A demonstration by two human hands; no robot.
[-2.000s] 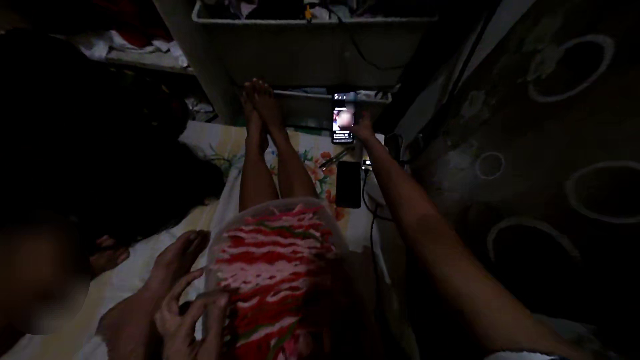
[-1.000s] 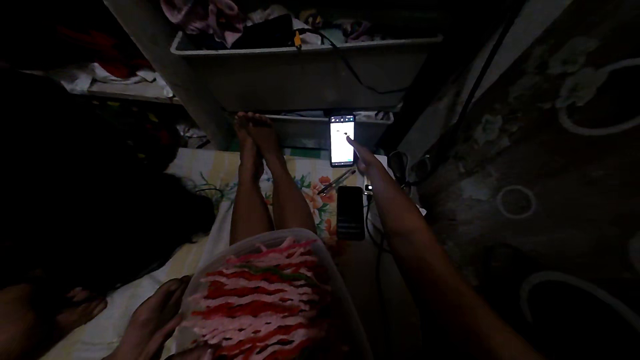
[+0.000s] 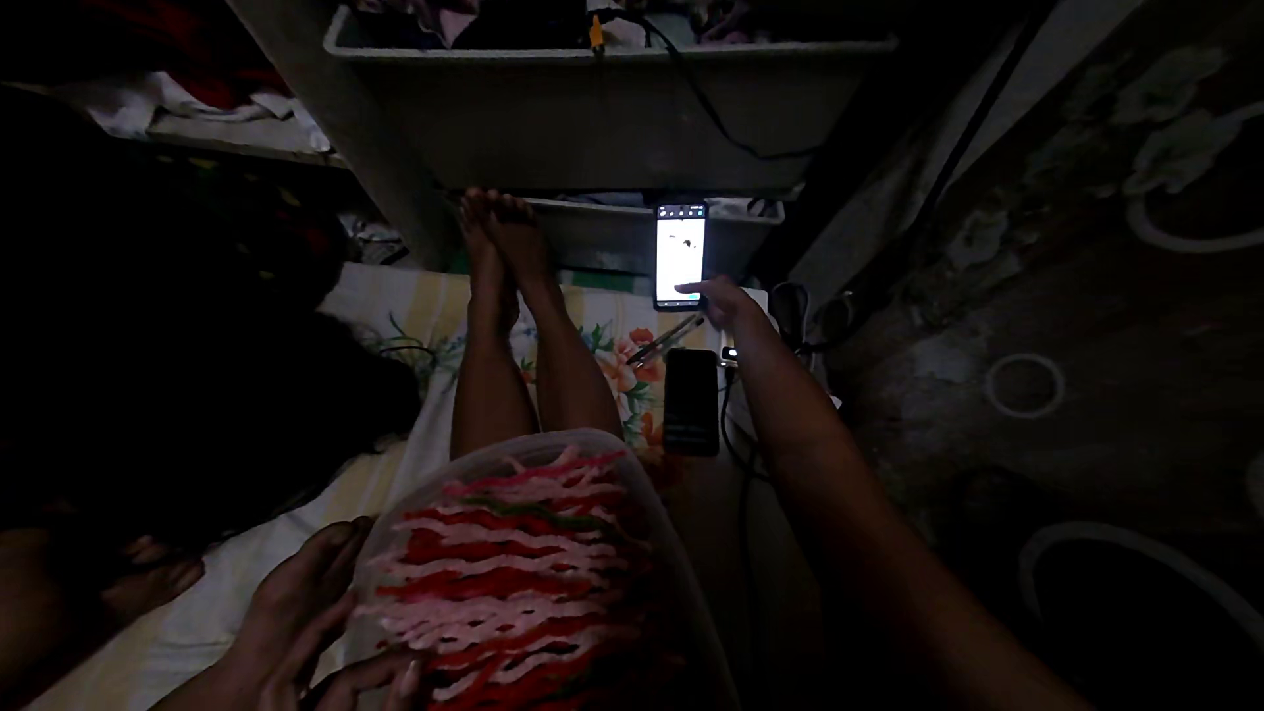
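My right hand point(image 3: 724, 299) reaches forward, its finger on the lower part of the lit screen of a smartphone point(image 3: 680, 255) propped upright; it grasps nothing. My left hand point(image 3: 370, 681) is at the bottom edge, partly cut off, by the left side of a clear plastic container point(image 3: 681, 553). Red, pink and green fuzzy strands point(image 3: 513, 563) fill the container, which rests over my lap. Whether the left fingers grip the rim or a strand is too dark to tell. Pens point(image 3: 666, 341) and a second, dark phone point(image 3: 691, 402) lie on the floral sheet below the lit phone.
A drawer unit point(image 3: 612, 109) with clothes and a cable point(image 3: 711, 114) stands ahead. Bare legs point(image 3: 494, 365) stretch toward it. At the left, another person's foot point(image 3: 153, 583) and a dark mass show. Cables point(image 3: 731, 425) run beside my right forearm. A patterned surface point(image 3: 1076, 326) lies on the right.
The lit phone's screen has turned from a dark picture to mostly white. My right finger has moved from the phone's side onto its screen, then lower on it.
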